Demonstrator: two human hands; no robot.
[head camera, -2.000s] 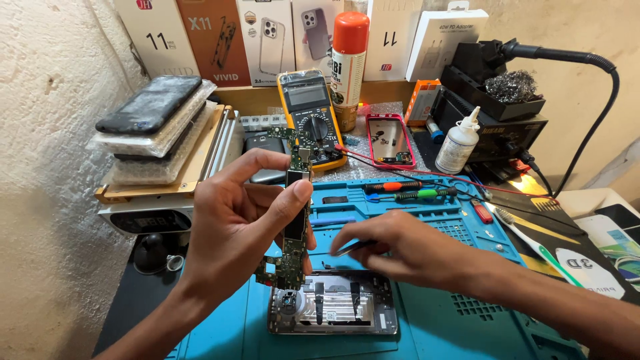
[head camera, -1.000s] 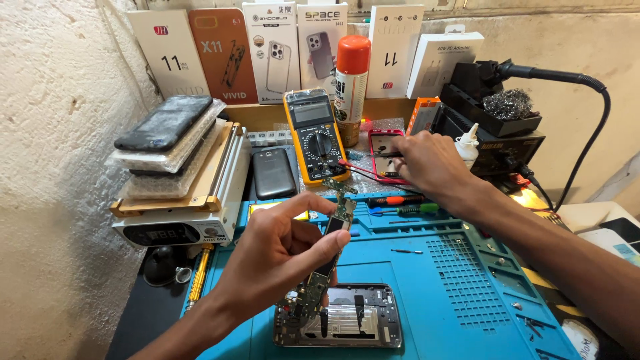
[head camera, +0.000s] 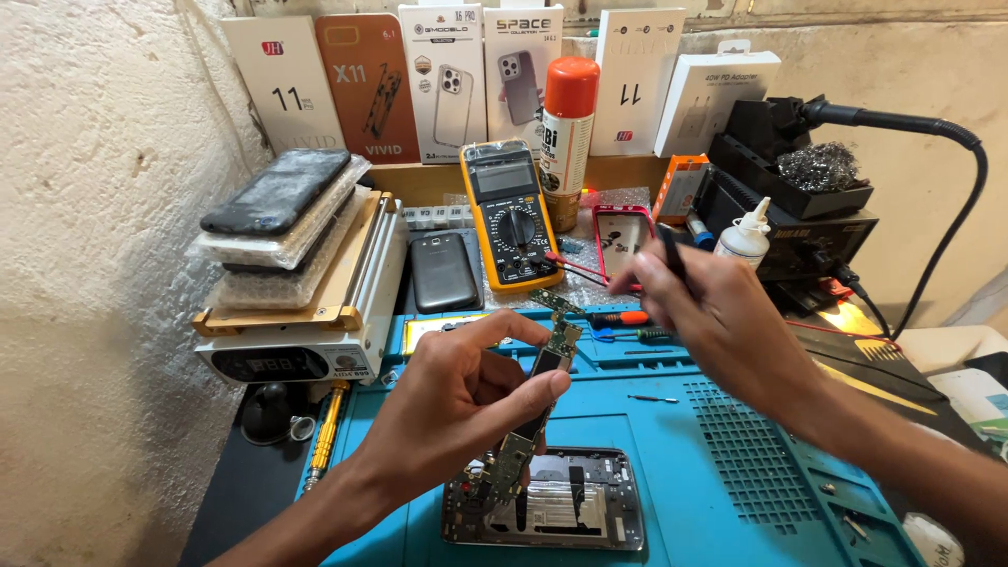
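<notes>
My left hand (head camera: 465, 394) pinches a phone logic board (head camera: 516, 453) between thumb and fingers, tilted above an opened phone housing (head camera: 614, 504) on the blue silicone repair mat (head camera: 654, 441). Raised at the right, my right hand (head camera: 701, 307) grips a slim black tool (head camera: 672, 250), whose kind I cannot tell; the hand is slightly blurred. It is near a pink-framed phone case or frame (head camera: 622, 236) and a white dropper bottle (head camera: 744, 235). Below it, a small metal bit or blade (head camera: 653, 399) lies on the mat. Screwdrivers (head camera: 622, 318) lie along the mat's back edge.
A yellow multimeter (head camera: 512, 213) and a spray can (head camera: 568, 142) stand behind the mat, before boxes (head camera: 446, 87). At left, wrapped phones (head camera: 276, 193) are stacked on a white machine (head camera: 291, 354). A soldering station (head camera: 819, 228) with a cable (head camera: 945, 134) stands at right.
My right hand went from above the phone housing to the pink-framed piece, and is now back nearer, holding a black tool. The left hand keeps hold of the logic board.
</notes>
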